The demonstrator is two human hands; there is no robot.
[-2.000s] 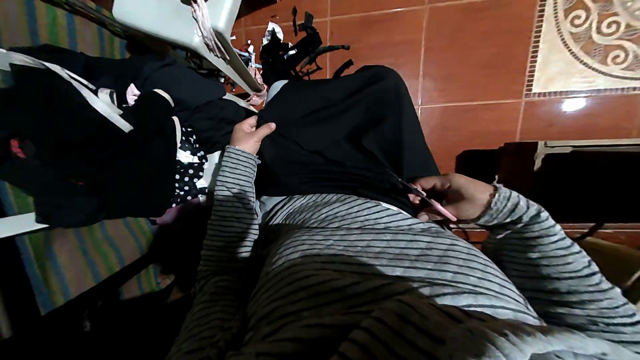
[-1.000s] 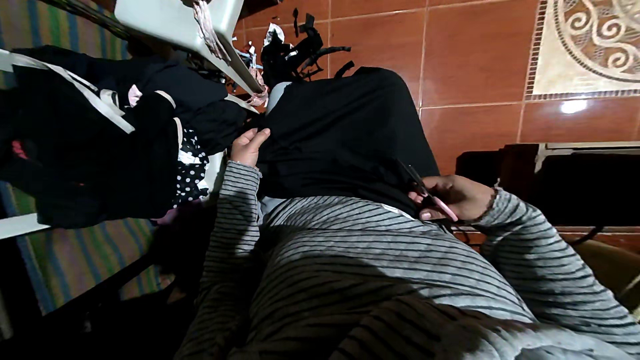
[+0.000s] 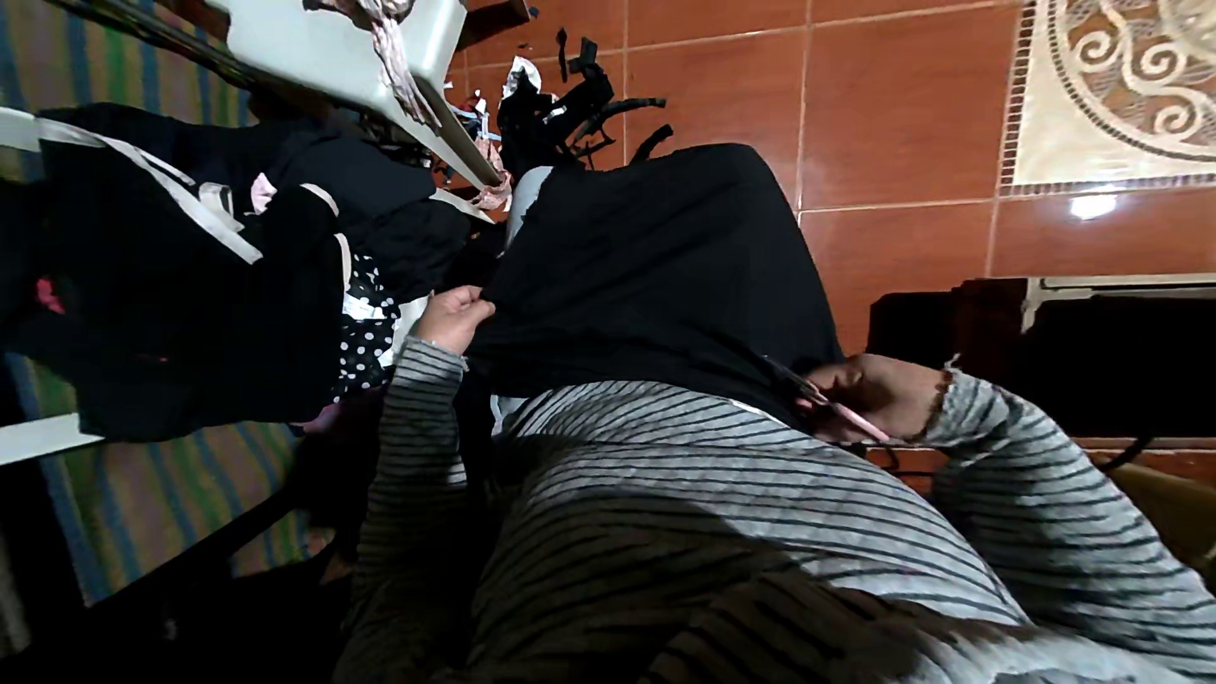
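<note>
Black fabric [image 3: 655, 275] lies spread over my lap. At its left edge my left hand [image 3: 454, 318] pinches the cloth between thumb and fingers. My right hand [image 3: 869, 397] is at the fabric's lower right, gripping a pair of scissors [image 3: 841, 410] with pink handles; their dark blades point up and left over the cloth. Whether the blades are apart is hard to tell.
Black garments [image 3: 209, 304] and a polka-dot cloth [image 3: 366, 328] are heaped at the left. A white plastic chair [image 3: 323, 57] stands at upper left. Black scraps [image 3: 570, 109] lie on the tiled floor [image 3: 712, 95]. Dark furniture [image 3: 1121, 370] is at right.
My left hand has shifted on the fabric's left edge, its raised thumb now down on the cloth. In my right hand the scissors have changed angle.
</note>
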